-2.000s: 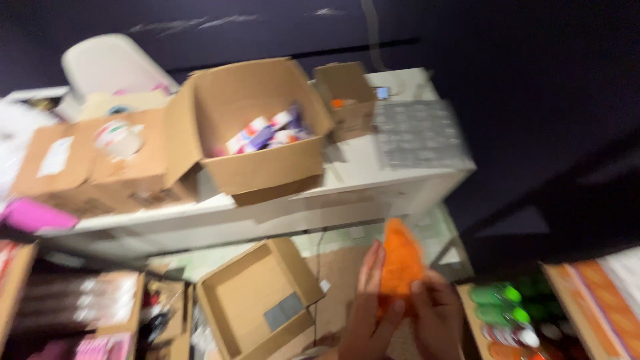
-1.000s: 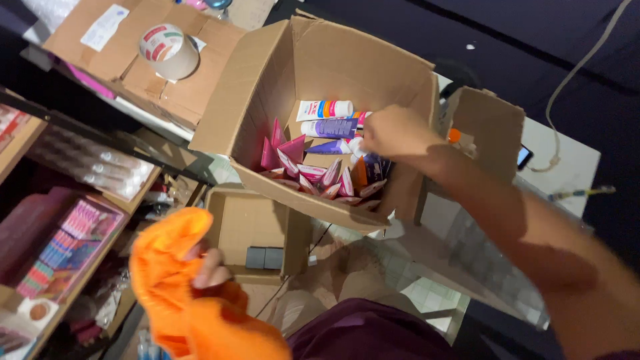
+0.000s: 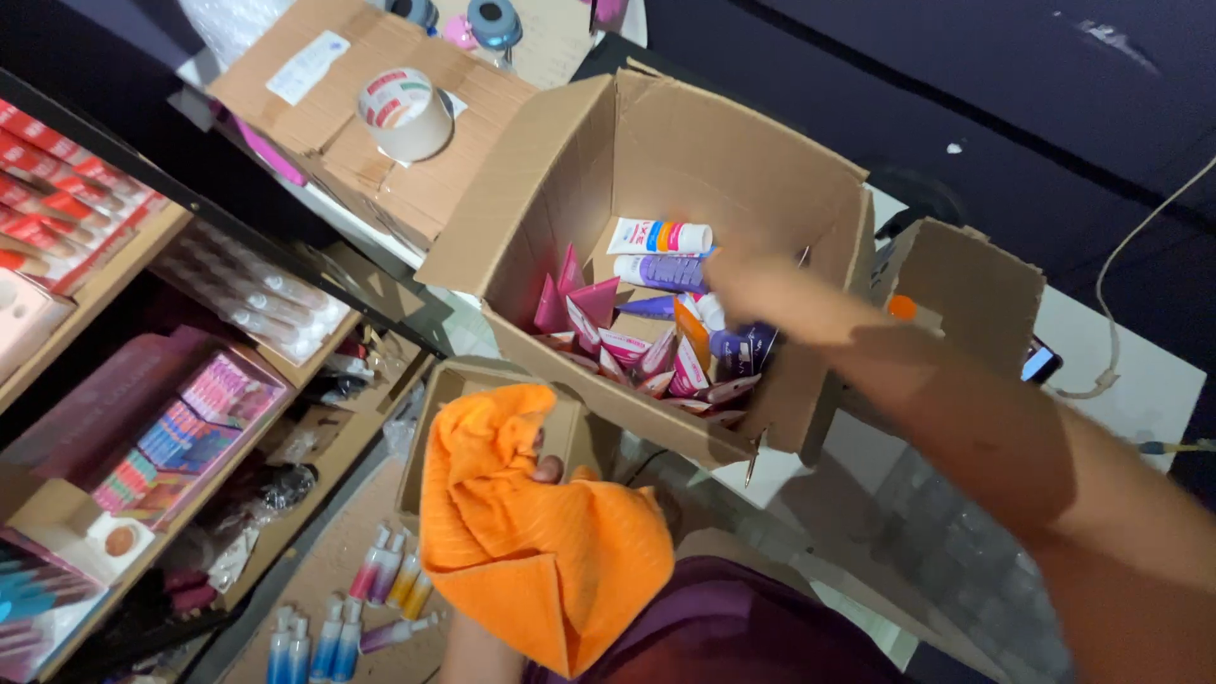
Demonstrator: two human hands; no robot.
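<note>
An orange cloth (image 3: 541, 532) drapes over my left hand (image 3: 549, 465), which grips it; only parts of the fingers show. My right hand (image 3: 746, 275) is blurred and reaches into an open cardboard box (image 3: 741, 142), at the right end of the squeeze tubes. Touching or next to it are a white tube with coloured bands (image 3: 660, 237) and a purple tube (image 3: 660, 273). Whether its fingers hold a tube cannot be told. Several pink tubes (image 3: 622, 347) stand along the box's near side, with dark ones (image 3: 746, 350) at their right.
A roll of tape (image 3: 408, 114) sits on a closed carton (image 3: 332, 104) at the left. A smaller open box (image 3: 959, 285) and a phone (image 3: 1035, 363) are at the right. Below are a cardboard tray (image 3: 456, 380) and several small bottles (image 3: 380, 570). Shelves with cosmetics (image 3: 180, 437) line the left.
Two seconds ago both hands were together at the orange cloth; now my left hand alone has it and my right hand is in the box. The view has moved nearer the box.
</note>
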